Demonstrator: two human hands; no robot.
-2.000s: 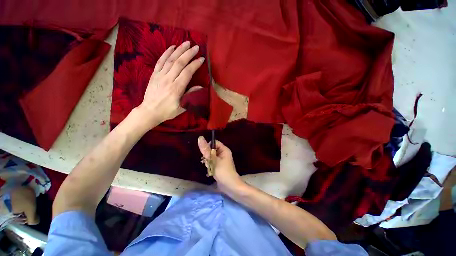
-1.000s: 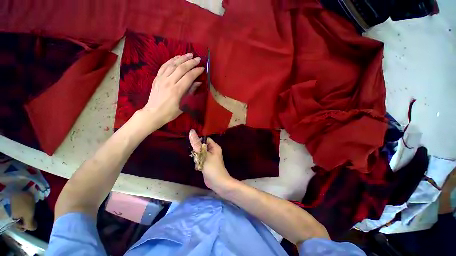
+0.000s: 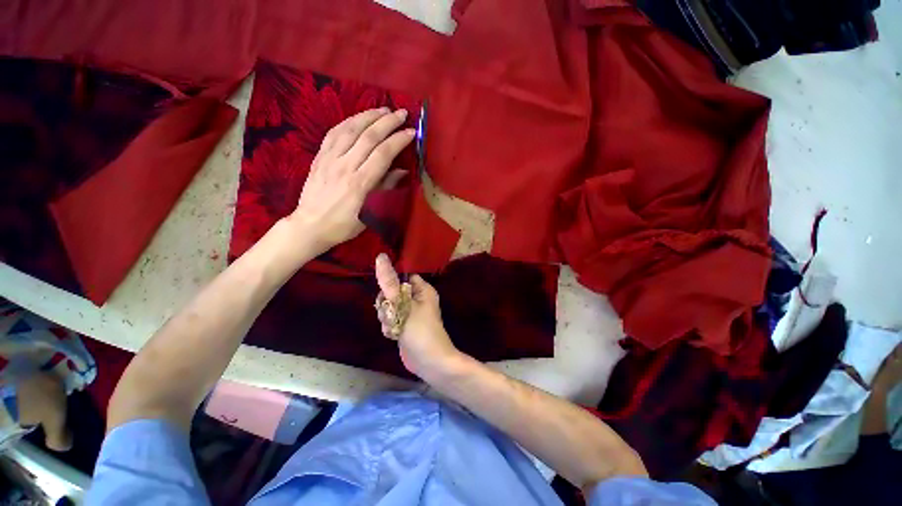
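Observation:
My left hand [image 3: 346, 178] lies flat, fingers spread, on the flower-print panel [image 3: 282, 128], near its right edge. My right hand [image 3: 420, 321] holds the tan-wrapped handles of the shears [image 3: 422, 133] below it. The blade tip shows at the panel's right edge, against the plain red fabric [image 3: 504, 119]; the middle of the shears is hidden under cloth. A cut red flap [image 3: 430, 237] lies beside the blades, with a curved gap to its right. A dark patterned panel [image 3: 499, 306] lies beneath.
A folded red piece [image 3: 138, 198] lies on dark panels at left. Crumpled red fabric [image 3: 682, 237] and a dark patterned pile [image 3: 692, 390] are at right. Dark items [image 3: 732, 30] lie far right on the off-white table [image 3: 831, 138]. Another person's arm [image 3: 45, 400] shows at lower left.
My right hand and the shears' handles have shifted slightly left and up since the first frame. My left hand stays on the panel. The view has shifted, showing a pale gap at the top.

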